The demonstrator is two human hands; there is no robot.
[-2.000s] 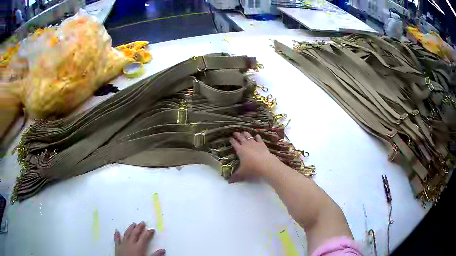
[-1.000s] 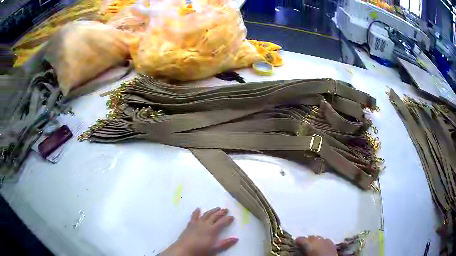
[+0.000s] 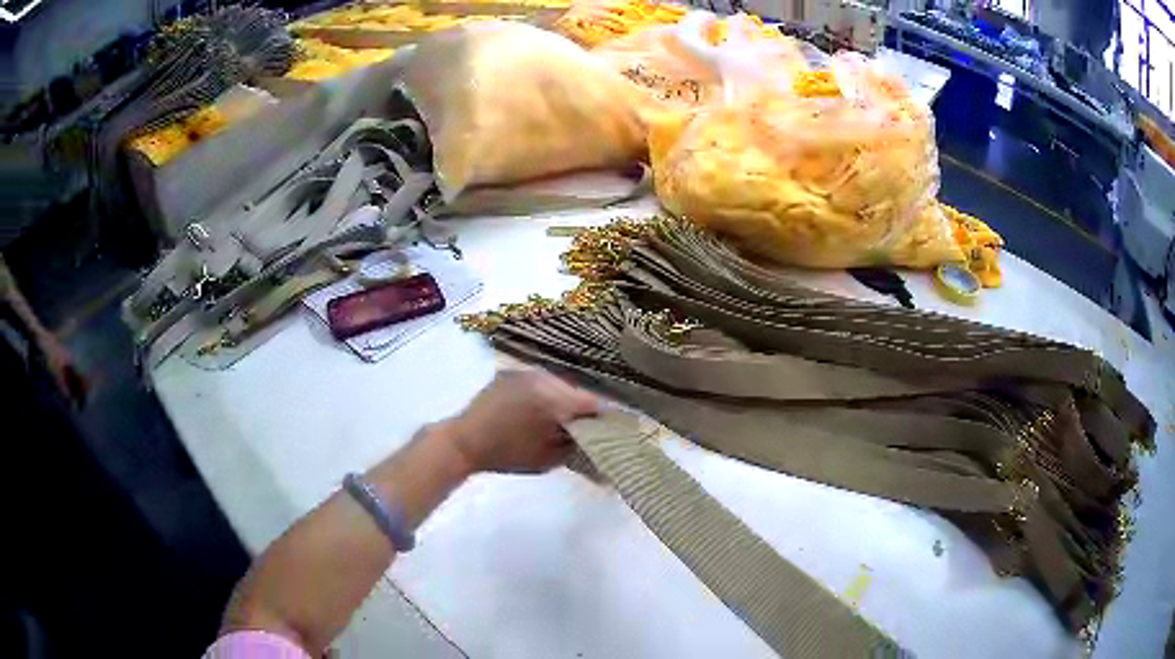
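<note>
My left hand [image 3: 526,422], with a bracelet on the wrist, is closed on the end of a khaki ribbed webbing strap bundle [image 3: 722,534] in the middle of the view. The straps run from it down to the right and leave the picture at the bottom edge. Their far end is out of the picture. My right hand is not in view. The large khaki strap pile [image 3: 825,386] lies behind, with gold hooks [image 3: 619,251] bunched at its left end and more gold metal parts at its right end.
A dark red phone [image 3: 385,305] lies on white papers [image 3: 374,345] at the left. Grey straps [image 3: 277,238] lie beyond it. Large plastic bags of yellow pieces [image 3: 799,167] and a yellow tape roll [image 3: 957,281] are at the back. Part of a person's arm [image 3: 45,348] shows at the far left.
The view has turned left. My left hand, flat on the table before, now holds the strap end near the pile's left end. My right hand, which was on the straps' hooked end, has left the picture.
</note>
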